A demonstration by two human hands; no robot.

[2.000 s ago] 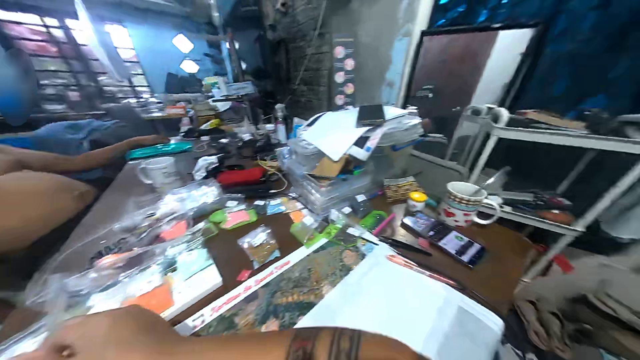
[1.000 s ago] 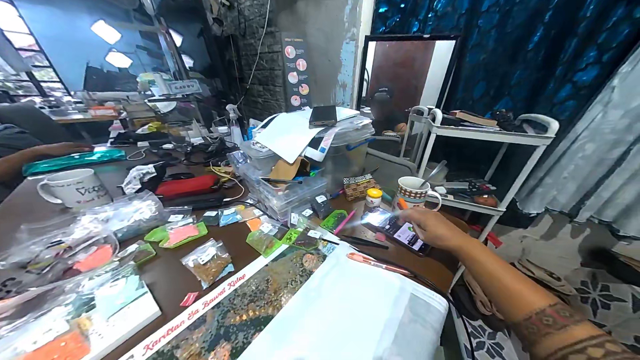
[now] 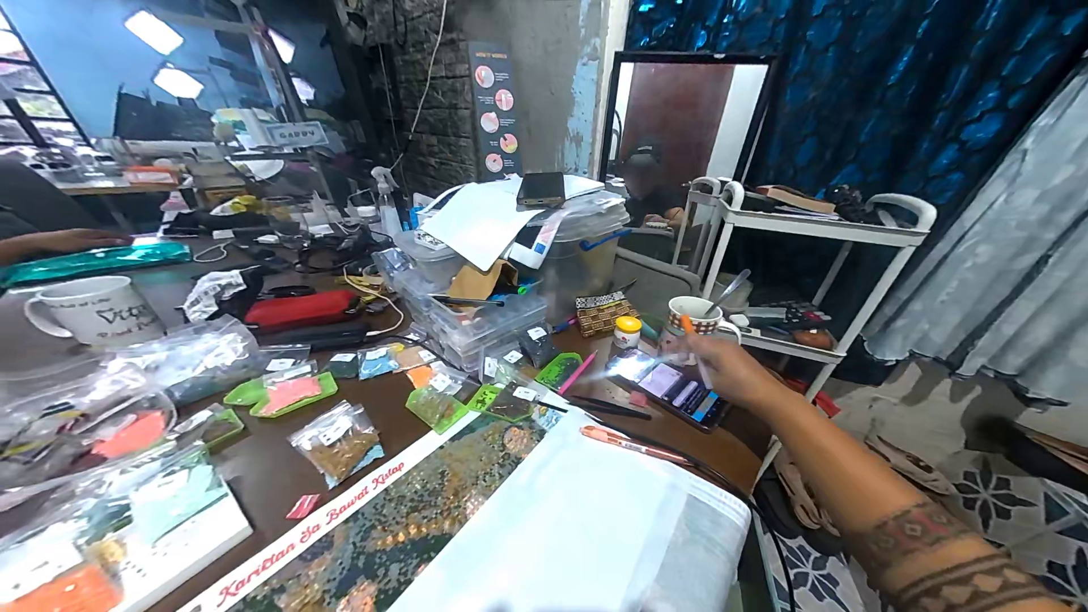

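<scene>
My right hand (image 3: 722, 365) reaches in from the right, over the edge of a lit smartphone (image 3: 667, 387) and in front of a mug (image 3: 693, 316) with a spoon in it. An orange tip shows at its fingers; whether it is gripped cannot be told. My left hand is out of view. Left of the phone stand a small yellow-lidded jar (image 3: 627, 331) and a woven pouch (image 3: 602, 314). Nearer lie a diamond painting canvas (image 3: 399, 527), its white cover sheet (image 3: 569, 518), an orange pen (image 3: 633, 444), green trays (image 3: 293, 391) and a bag of brown beads (image 3: 338, 442).
Clear plastic boxes (image 3: 476, 331) with papers and a phone on top stand mid-table. At left are a white mug (image 3: 100, 313), a red pouch (image 3: 302, 310) and plastic bags. Another person's hand rests by a teal package (image 3: 98, 262). A white trolley (image 3: 824, 228) stands at right.
Two seconds ago an arm lay across the near edge of the canvas; one second ago my right hand was at the phone, where it still is. The view has swung right.
</scene>
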